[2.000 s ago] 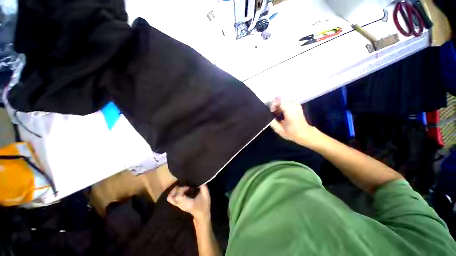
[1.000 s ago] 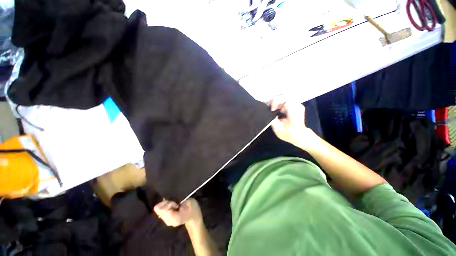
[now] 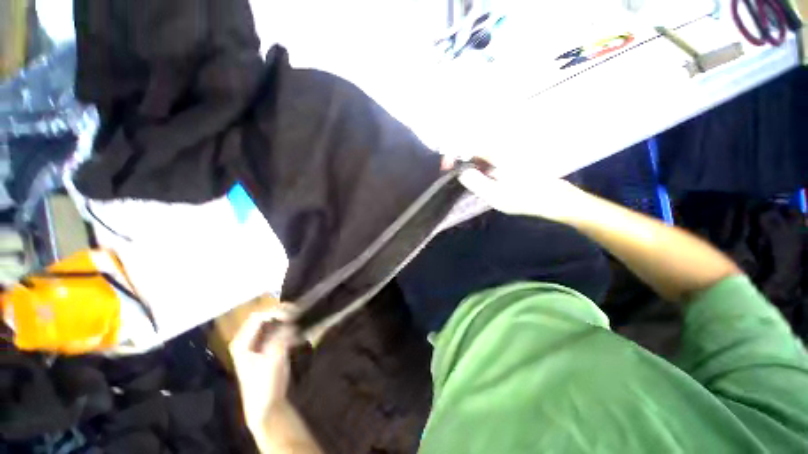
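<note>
A dark garment [image 3: 354, 151] lies from the upper left across the white table towards the wearer's lap. Its open hem edge [image 3: 376, 244] runs diagonally between my hands, with the opening spread so that a paler inner band shows. My left hand [image 3: 264, 337] grips the lower left end of the hem, its fingers blurred. My right hand [image 3: 477, 180] grips the upper right end, over the table's front edge. The hem is held stretched between both hands.
The white table [image 3: 611, 120] carries small snips [image 3: 595, 50], a tan-handled tool [image 3: 700, 55] and dark red scissor handles [image 3: 764, 19]. Metal machine parts [image 3: 470, 34] show at the top. An orange item with black cord [image 3: 66, 301] and clear plastic [image 3: 44, 106] are at left. Dark cloth [image 3: 115, 408] lies below.
The hem was a single closed pale line; now it is opened into two edges. My left hand has moved up and left, my right hand slightly up and left. The view has shifted slightly.
</note>
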